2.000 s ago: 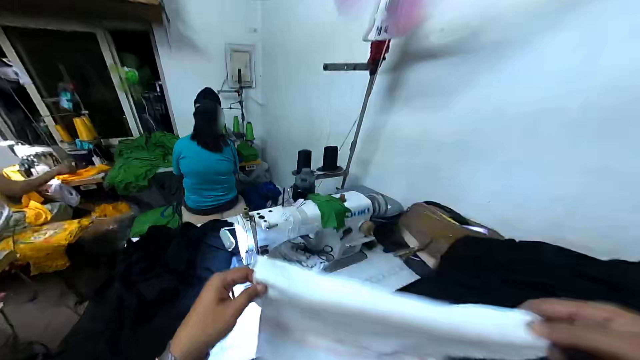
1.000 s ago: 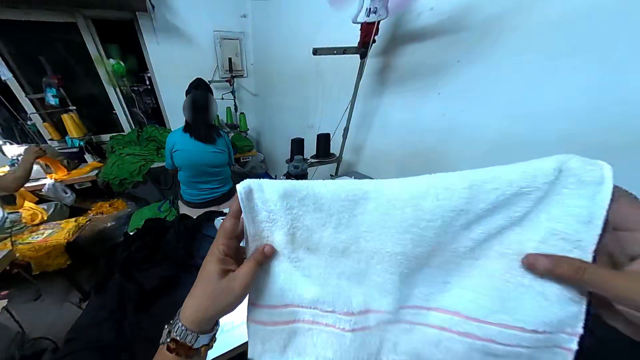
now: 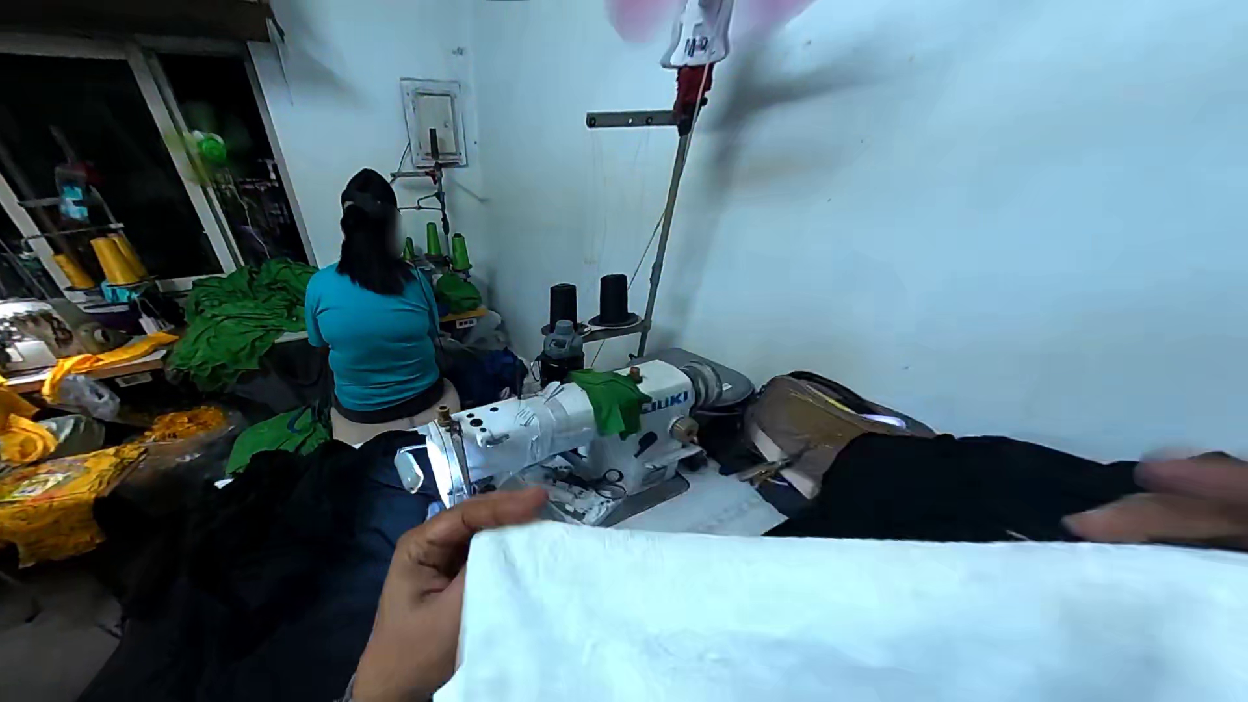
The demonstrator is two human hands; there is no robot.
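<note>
A white towel spreads across the bottom of the head view, its upper edge nearly level. My left hand grips its left corner, thumb along the top edge. My right hand is blurred at the right edge, just above the towel's upper edge; whether its fingers hold the cloth cannot be made out. Behind the towel stands a white Juki sewing machine with a green cloth scrap draped over its arm. Small scissors lie on the machine bed.
Black fabric lies right of the machine, beside a brown bag. Dark cloth is heaped at left. Black thread cones stand behind the machine. A person in a teal shirt sits with their back to me, near green fabric.
The towel was held up a second ago, showing pink stripes and hiding the machine. It is now lower, the stripes are out of sight, and the machine shows again.
</note>
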